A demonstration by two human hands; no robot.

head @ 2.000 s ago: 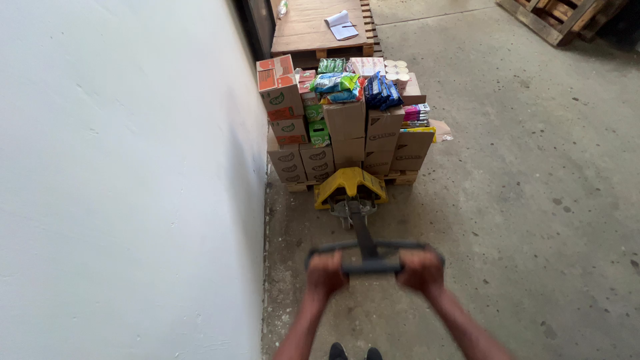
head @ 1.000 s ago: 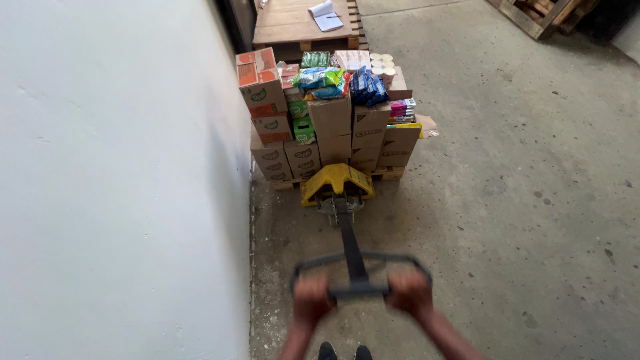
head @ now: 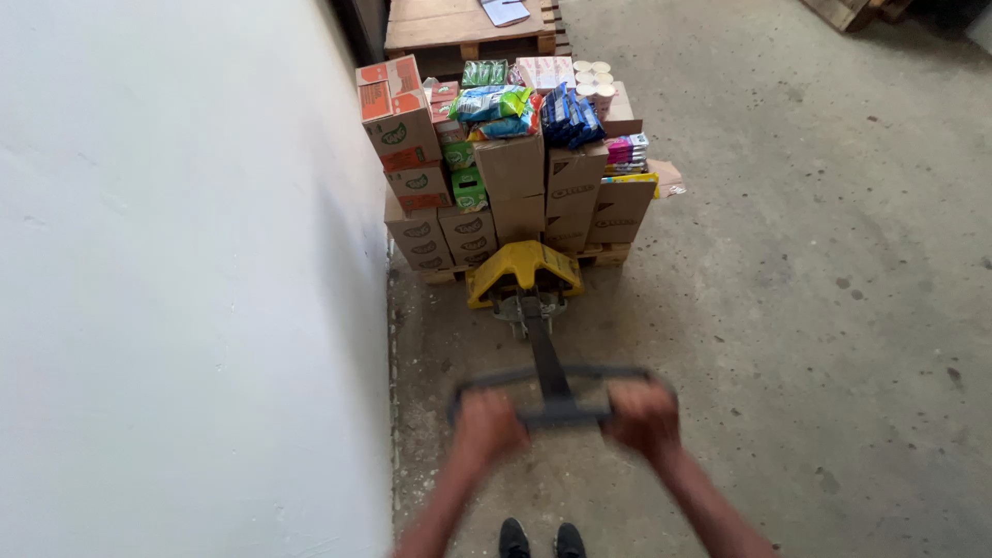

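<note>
Both of my hands hold the looped handle [head: 562, 418] of a yellow pallet jack [head: 524, 267]. My left hand [head: 490, 425] is closed on its left side, my right hand [head: 642, 415] on its right side; both are slightly blurred. The jack's body meets a wooden pallet [head: 612, 254] stacked with cardboard boxes [head: 508, 170]. On top of the load lie blue and green plastic packs [head: 490, 105], dark blue packets [head: 571, 116] and white-lidded tubs [head: 594, 77]. The jack's forks are hidden beneath the load.
A white wall [head: 194, 271] runs close along the left of the load. Behind stands another wooden pallet with a board top [head: 442, 23], bearing a notebook [head: 505, 9]. More wooden pallets [head: 849, 9] are at the upper right. Concrete floor [head: 798, 310] spreads to the right.
Both hands stay on the handle. The gap between the loaded pallet and the board-topped pallet behind looks little changed. The view has shifted slightly.
</note>
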